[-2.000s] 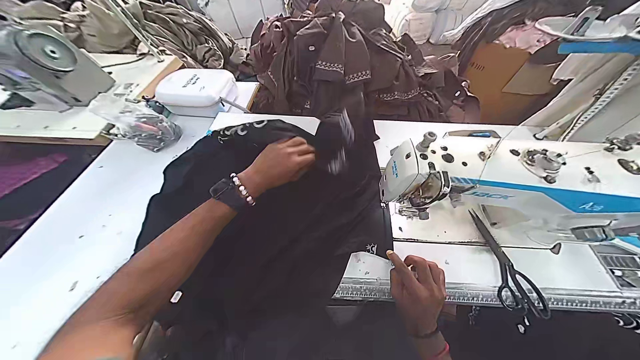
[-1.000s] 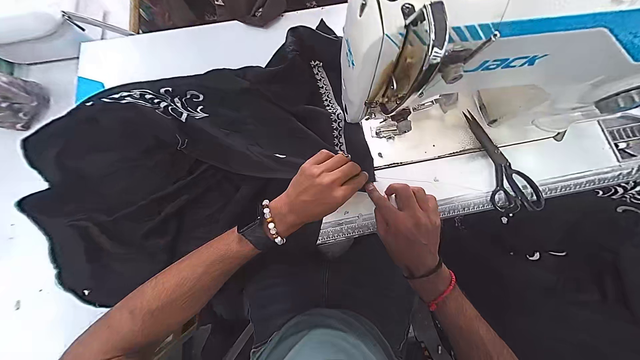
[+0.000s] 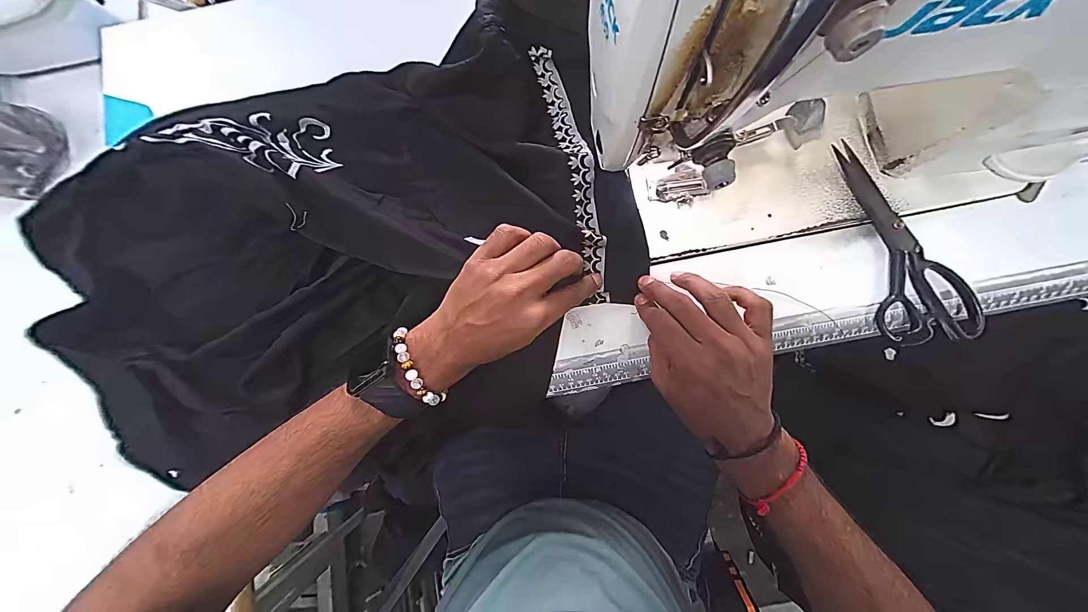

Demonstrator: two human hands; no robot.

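A black fabric garment [image 3: 255, 289] with white embroidery spreads over the table left of the sewing machine. Its patterned white border [image 3: 576, 170] runs down beside the machine's needle area. My left hand [image 3: 518, 293] has its fingertips on the lower end of this border, pressing or pinching the cloth. At the cloth's right lower corner, the fingertips of my right hand [image 3: 705, 340] touch the edge; the hold itself is partly hidden. The presser foot [image 3: 684, 183] of the white Jack sewing machine [image 3: 816, 51] is just right of the cloth.
Black-handled scissors [image 3: 914, 263] lie on the machine bed to the right, across a clear ruler strip [image 3: 1020, 293] along the front edge. More black fabric [image 3: 952, 425] hangs below at right. A plastic bag [image 3: 30, 153] sits at the far left.
My left hand, raised over the cloth two seconds ago, is down at the border's lower end near my right hand. The embroidered border now lies beside the machine head. The view has moved closer.
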